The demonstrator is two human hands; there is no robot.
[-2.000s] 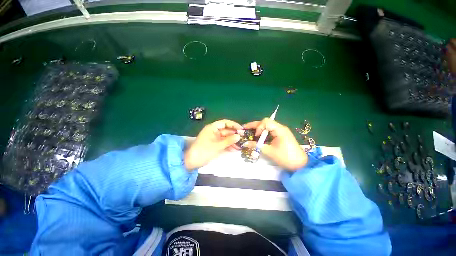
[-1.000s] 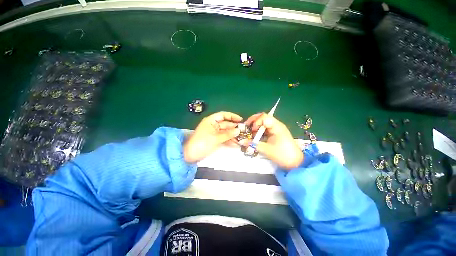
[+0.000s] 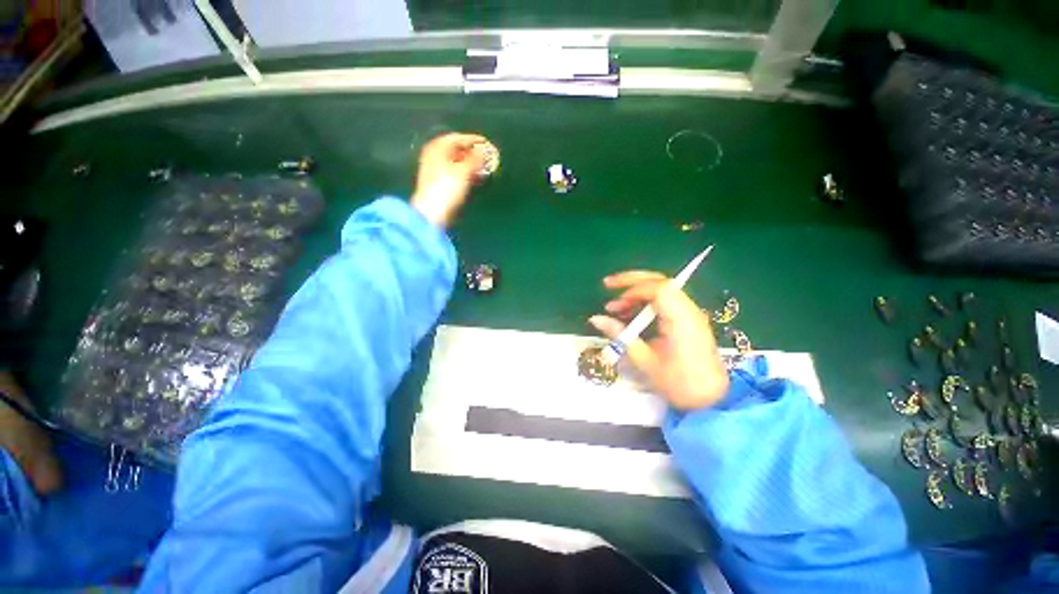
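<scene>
My left hand (image 3: 451,168) is stretched to the far part of the bench, its fingertips on a round module (image 3: 485,159). My right hand (image 3: 662,337) holds slim white tweezers (image 3: 662,299) like a pen, with one pointed end up and away. A gold round part (image 3: 598,364) lies on the white work pad (image 3: 523,359), just left of my right hand. One dark module (image 3: 482,277) lies beyond the pad, and another with a white patch (image 3: 561,178) lies right of my left hand.
A clear blister tray (image 3: 186,302) is at left, and dark stacked trays (image 3: 975,174) at far right. Curved circuits (image 3: 958,429) are scattered at right, a few (image 3: 727,311) beside the pad. A pale rail (image 3: 348,84) bounds the far edge. Another person's hand (image 3: 29,447) shows at the left edge.
My left hand has moved from over the pad to the far bench with a round module. My right hand has shifted slightly right and down, still with the tweezers. The view has shifted.
</scene>
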